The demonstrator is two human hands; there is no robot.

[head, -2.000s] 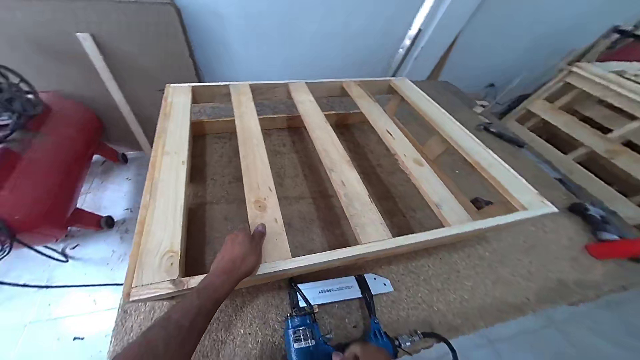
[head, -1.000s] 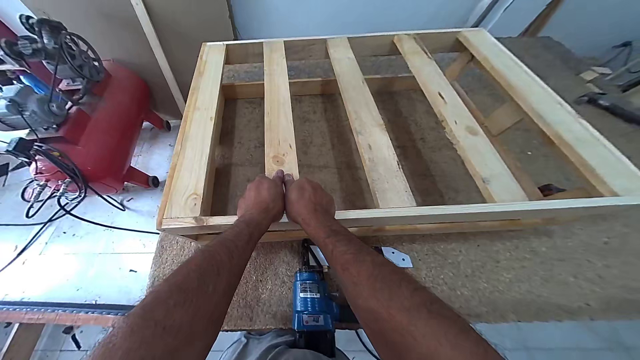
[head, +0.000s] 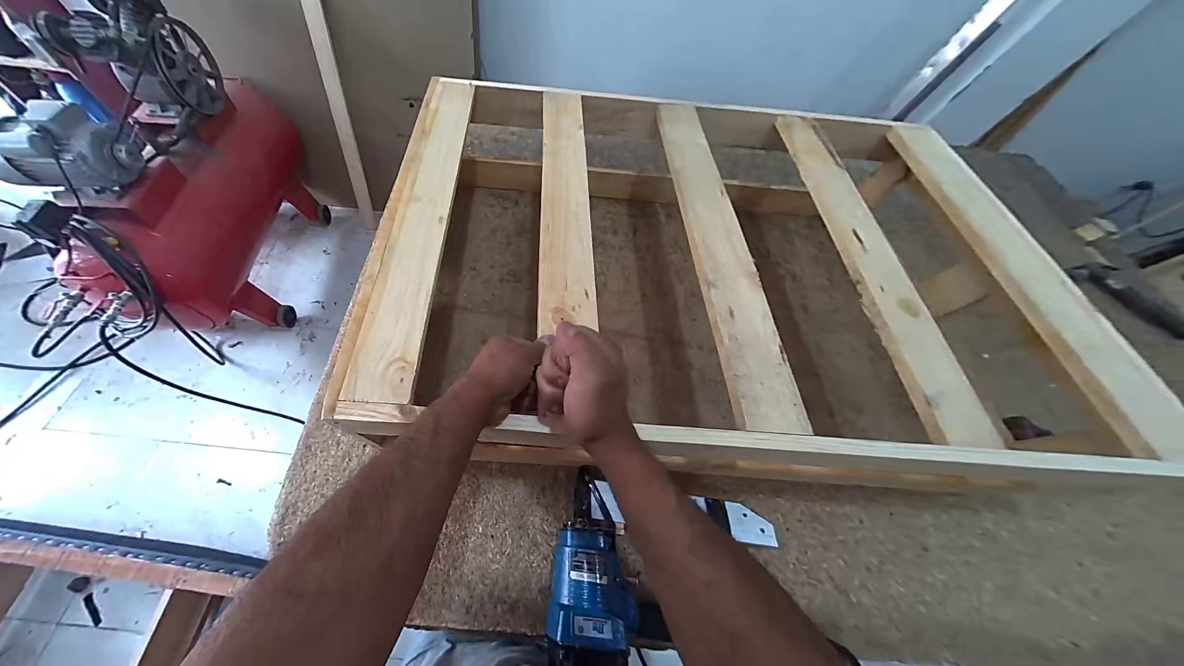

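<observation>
A slatted pine frame (head: 758, 442) lies on a particle-board worktop (head: 888, 555). My left hand (head: 504, 370) and my right hand (head: 585, 381) meet with curled fingers at the near end of the second slat from the left (head: 566, 231), by the frame's front rail. Both hands appear closed around that slat's end, though the fingers underneath are hidden. Below my hands, at the worktop's near edge, is a blue power tool (head: 590, 592). Beside it a white metal plate (head: 747, 525) shows partly behind my right forearm.
On the floor at the left stands a red air compressor (head: 208, 203) with black hoses and cables (head: 120, 268). A dark tool (head: 1133, 298) lies at the worktop's right side. Behind the frame are a pale wall (head: 703, 46) and a leaning wooden strip (head: 338, 111).
Two seconds ago only my left hand was on the slat's near end, and my right was low by the blue tool. One second ago both hands were together at the slat's end, where they remain.
</observation>
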